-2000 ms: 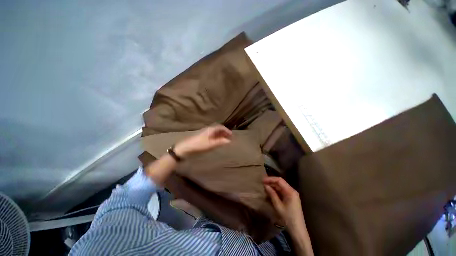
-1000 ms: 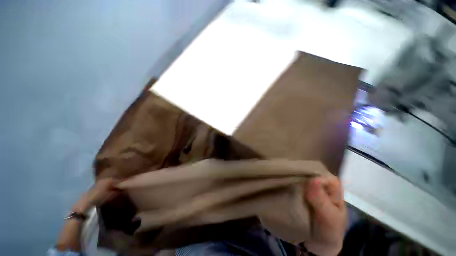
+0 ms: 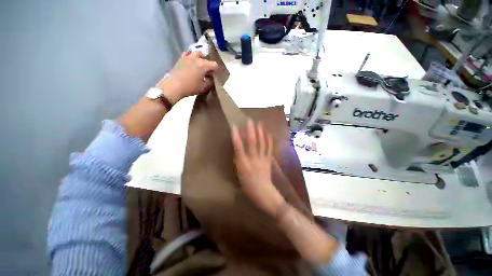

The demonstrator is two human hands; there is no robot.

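Note:
A brown garment panel (image 3: 216,156) lies on the white table and hangs over its front edge, left of the needle area. My left hand (image 3: 191,75) grips the panel's far end, slightly raised near the back of the table. My right hand (image 3: 254,159) lies on the middle of the panel, fingers spread and pointing away from me, a little blurred. The white "brother" sewing machine (image 3: 377,110) stands to the right. Its presser foot area (image 3: 305,141) glows violet-white, just right of the cloth.
Brown bundles hang below the table's left side (image 3: 154,221) and right side (image 3: 402,250). A second white machine (image 3: 270,13) stands at the back, with a dark spool (image 3: 246,49) before it. A grey-blue wall (image 3: 91,64) is on the left.
The view has swung up to the machine. The cloth that both hands held stretched at my lap is now on the table; my left hand moved to the far end, my right hand opened flat.

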